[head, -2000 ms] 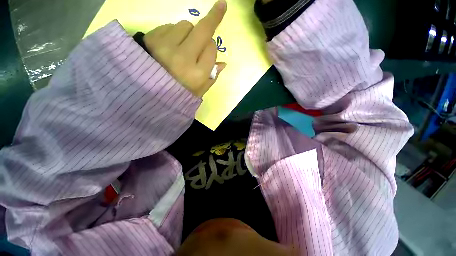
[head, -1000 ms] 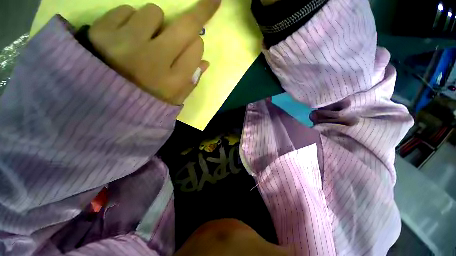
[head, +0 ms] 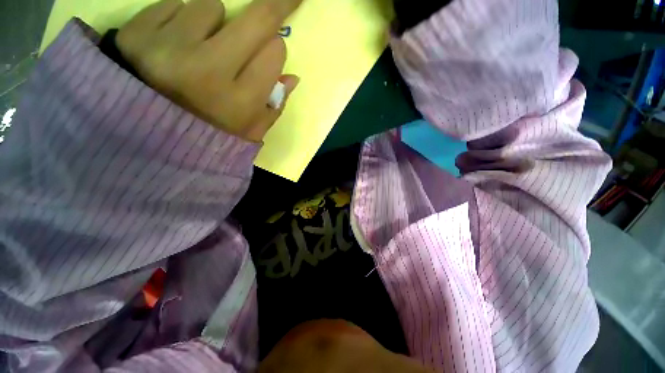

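The yellow paper sheet (head: 321,80) lies at the top centre, its near corner towards me. A small dark-blue mark shows on it beside my left hand (head: 211,62). My left hand lies on the sheet, palm down, index finger stretched to the top edge. The white marker cap (head: 276,95) is tucked by the little finger; most of it is hidden. My right hand is cut off by the top edge; only its black cuff (head: 423,11) and pink striped sleeve show. No marker is visible.
The dark green bench surface (head: 379,105) shows right of the paper. Clear film with glare (head: 7,120) is at the far left edge. A light-blue patch (head: 432,146) shows below the right sleeve. Red-edged compartments (head: 623,197) are at the far right.
My left hand and the yellow sheet are further left and higher in the picture. Less of the wrapped film and fewer blue marks show. The right sleeve has shifted slightly up and right.
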